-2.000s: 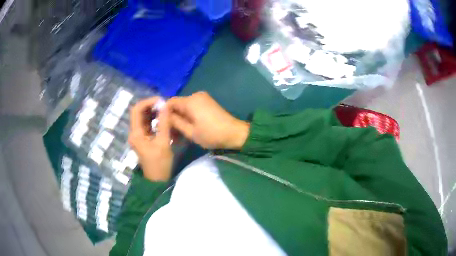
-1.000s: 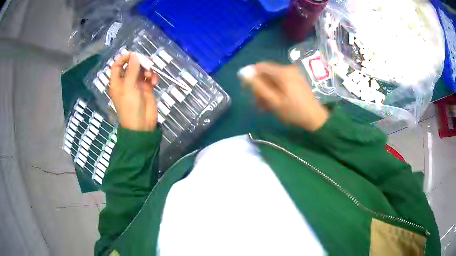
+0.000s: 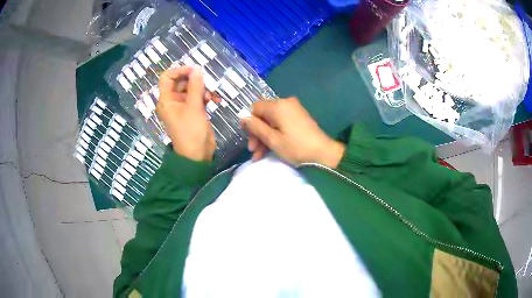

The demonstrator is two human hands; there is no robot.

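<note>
My left hand (image 3: 188, 113) is over the clear blister tray (image 3: 169, 29) and pinches a white plastic piece (image 3: 194, 74) with a thin metal rod that runs toward my right hand. My right hand (image 3: 291, 131) is at the tray's right edge and pinches another white piece (image 3: 245, 114) at its fingertips, close to the rod's other end. Rows of rods with white pieces lie in the tray. A second clear tray (image 3: 111, 152) with similar rows lies at the left. Whether the right piece is on the rod is hard to tell.
A blue tray (image 3: 262, 29) lies beyond the clear tray. A dark red cylinder (image 3: 373, 20) stands right of it. A large clear bag (image 3: 466, 58) of white pieces and a small clear case (image 3: 379, 84) with a red-bordered label lie at the right on the green mat.
My right hand has moved left and down, close to my left hand, with its white piece. My left hand has shifted slightly right and down. The view has shifted slightly.
</note>
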